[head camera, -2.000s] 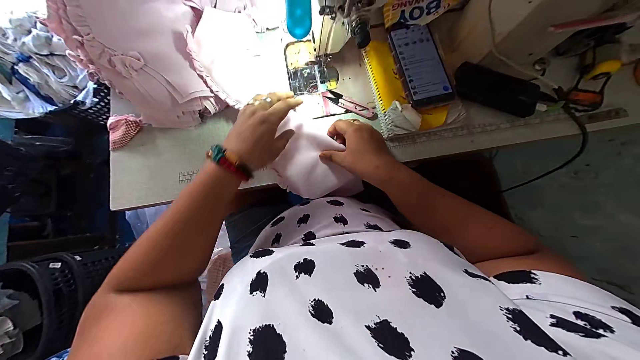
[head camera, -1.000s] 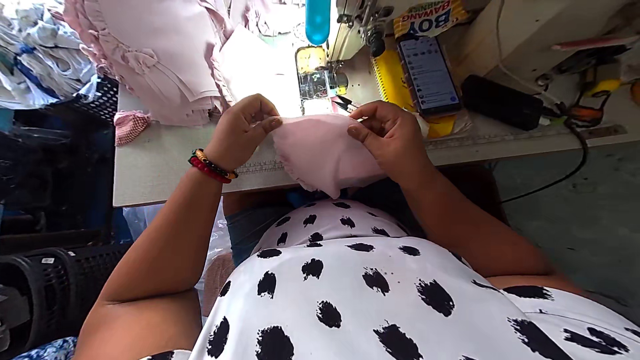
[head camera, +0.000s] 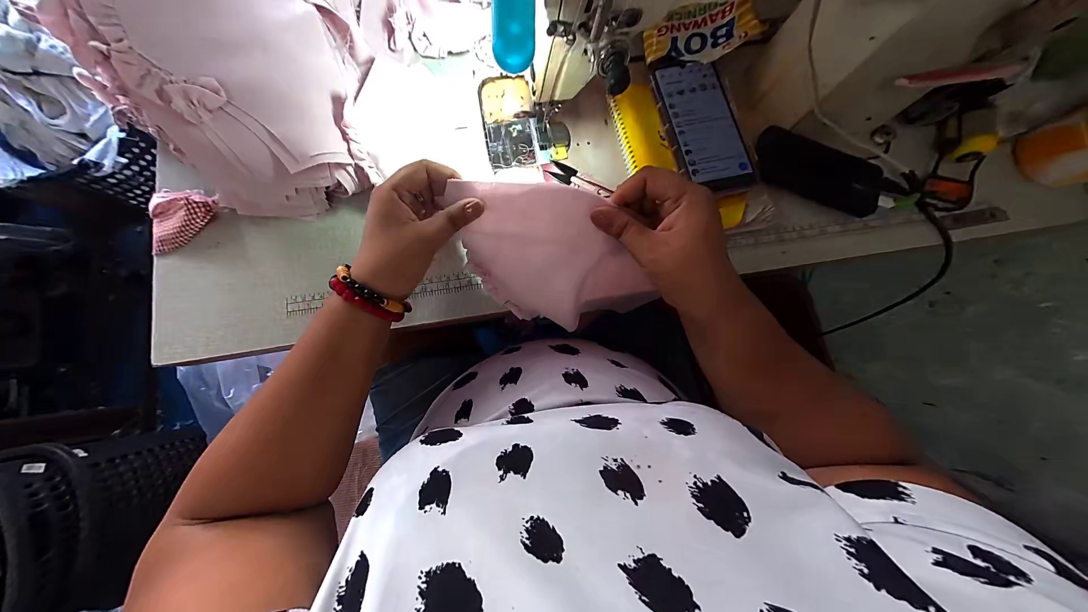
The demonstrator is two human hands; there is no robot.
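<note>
A pink fabric piece with a ruffled edge (head camera: 548, 242) is stretched between my two hands over the front edge of the sewing table. My left hand (head camera: 416, 221) pinches its upper left corner between thumb and fingers. The upper right part is gripped by my right hand (head camera: 667, 229). Just beyond the cloth stands the sewing machine's needle area (head camera: 544, 127), brightly lit. Thread snips (head camera: 578, 177) lie behind the cloth, partly hidden by it. A stack of pink ruffled pieces with a bow (head camera: 229, 110) rests on the table at the left.
A phone (head camera: 704, 123) lies over a yellow spiral notebook (head camera: 637, 127), beside a snack packet (head camera: 701, 30). To the right are a black case (head camera: 820, 170) and a cable. A checked pouch-like cloth (head camera: 181, 219) sits at the table's left edge. Black baskets (head camera: 102, 501) stand at lower left.
Two seconds ago the cloth lay low at the table edge with my left hand near the machine. My left hand has come back, and the cloth is now held up, spread between both hands.
</note>
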